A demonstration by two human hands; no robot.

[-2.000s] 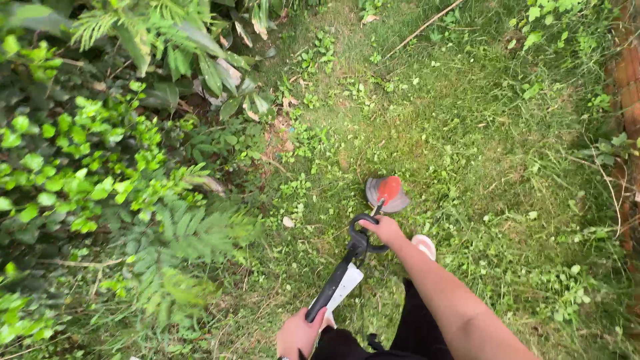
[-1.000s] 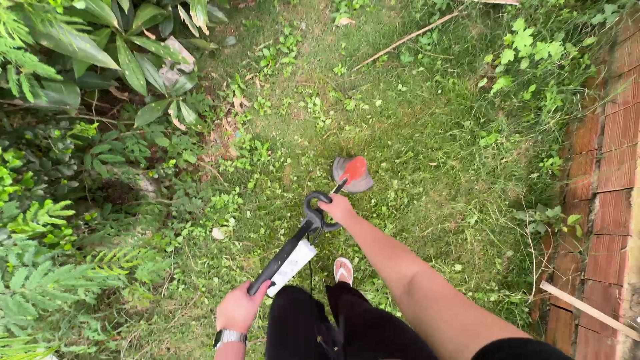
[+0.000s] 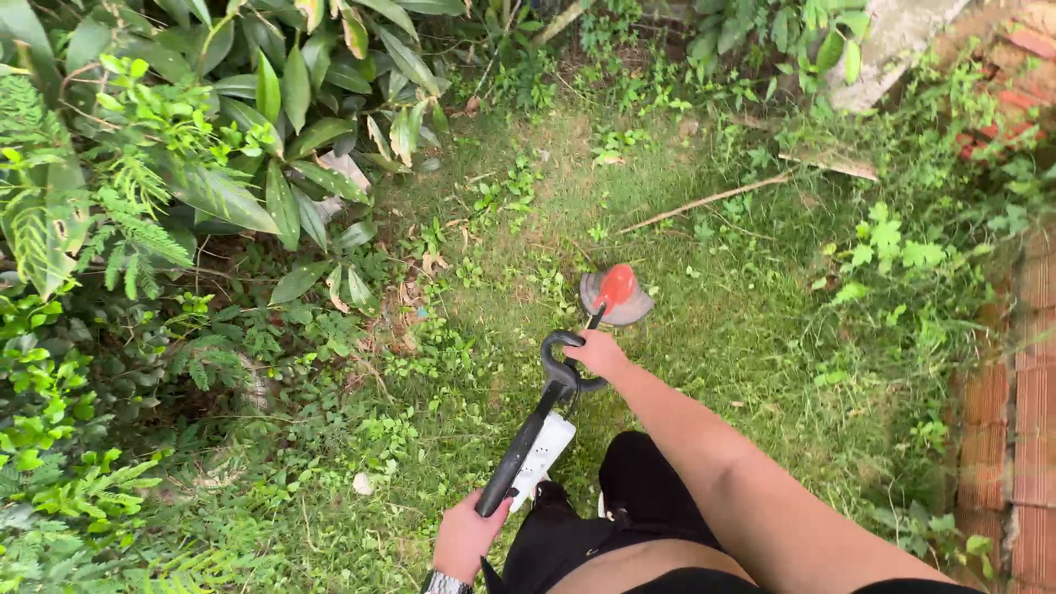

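Observation:
A string trimmer (image 3: 569,375) with a black shaft runs from the lower middle of the head view up to its red motor head (image 3: 616,286) and grey guard (image 3: 631,311), which are low over the grass. My right hand (image 3: 597,355) is closed on the black loop handle (image 3: 551,351). At the rear end, my left hand (image 3: 469,532), with a watch at the wrist, grips the black rear handle (image 3: 511,462). A white power strip (image 3: 544,454) lies along the underside of that handle. The cutting line under the guard is hidden.
Dense broad-leaved shrubs (image 3: 305,107) fill the left side. A thin stick (image 3: 709,200) and a short board (image 3: 829,163) lie on the grass ahead. Stacked hollow red bricks (image 3: 1035,412) border the right edge, with a concrete slab (image 3: 895,49) at the upper right.
The view has shifted to show more ground ahead. Both hands keep their hold on the trimmer throughout. My legs have changed position beneath it.

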